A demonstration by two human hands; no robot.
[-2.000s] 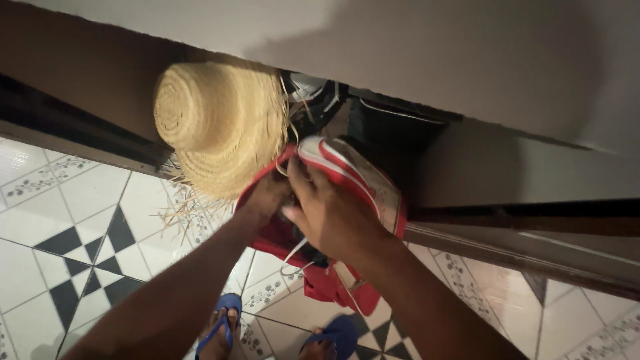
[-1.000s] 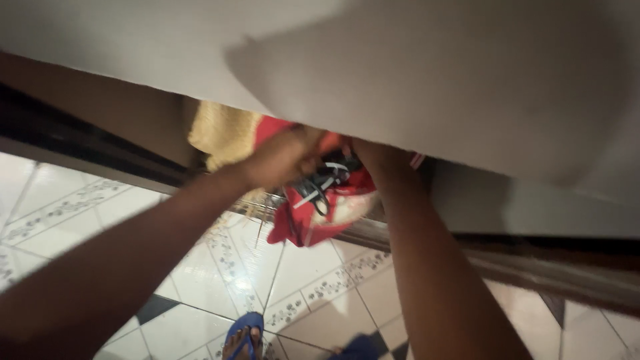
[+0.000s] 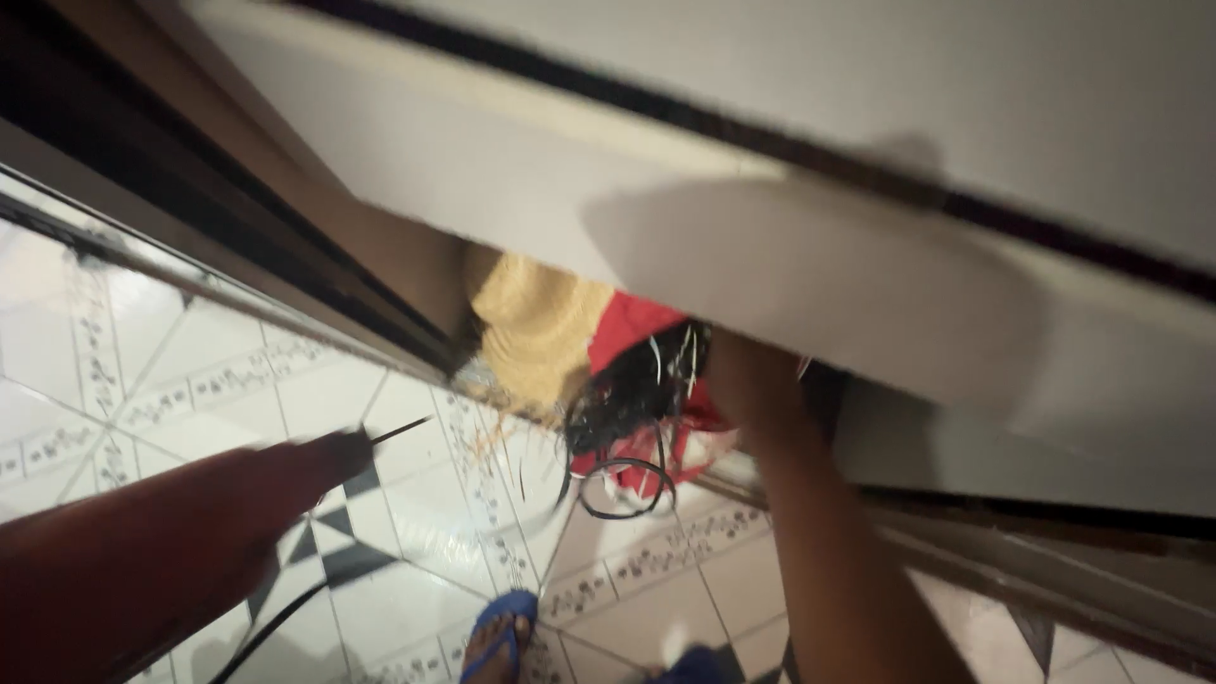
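Observation:
My left hand (image 3: 328, 456), blurred, is over the tiled floor, with a thin black cable (image 3: 404, 429) running out from it on both sides; its fingers look closed on that cable. My right hand (image 3: 750, 375) reaches under the pale shelf edge, its fingers mostly hidden there, beside a red fabric item (image 3: 638, 328). A tangle of black cables (image 3: 627, 389) lies on the red fabric, and one loop (image 3: 627, 487) hangs down over the front edge. To the left of these rests a straw hat (image 3: 541, 332), partly covered by the shelf.
A pale shelf or panel (image 3: 722, 247) crosses above the opening. Dark sliding-door rails (image 3: 285, 256) run along the left, and a floor track (image 3: 950, 560) along the right. Patterned white tiles lie below, with a foot in a blue flip-flop (image 3: 499, 636).
My left hand has moved away from the red item, out to the left, with a black cable. My right hand remains under the shelf. Black cables now spill over the red fabric.

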